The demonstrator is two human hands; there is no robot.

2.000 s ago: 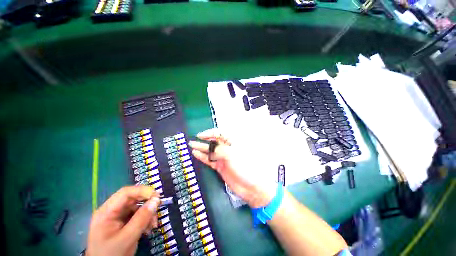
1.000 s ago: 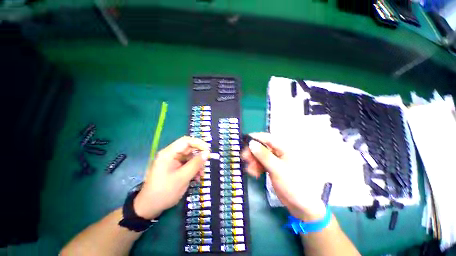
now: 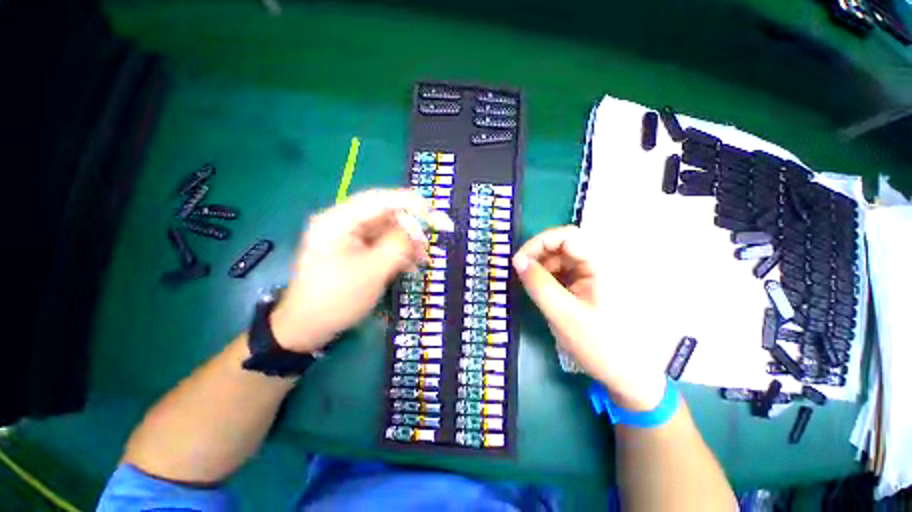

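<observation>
The long black slotted tray [image 3: 437, 130] lies in front of me. Two columns of green, white and yellow circuit board assemblies [image 3: 483, 325] fill most of it, and several black units [image 3: 494, 112] lie at its far end. My left hand [image 3: 365, 255] is over the left column, its fingertips pinched on a small pale piece that looks like a circuit board assembly, partly hidden and blurred. My right hand [image 3: 572, 300] is just right of the tray, fingers curled with thumb and fingertip close together. Whether it holds a black housing cannot be made out.
Black housings [image 3: 740, 185] lie in rows and loose on the white sheet [image 3: 640, 240] at right. Paper sheets [image 3: 890, 300] are at far right. Several loose black units [image 3: 250, 258] lie left of the yellow tape line [image 3: 348, 170]. A dark stack [image 3: 70, 220] stands at far left.
The view has shifted, with the tray now more central and wholly in frame. Both hands stay beside and over the tray. The black housing seen earlier in my right fingers no longer shows clearly.
</observation>
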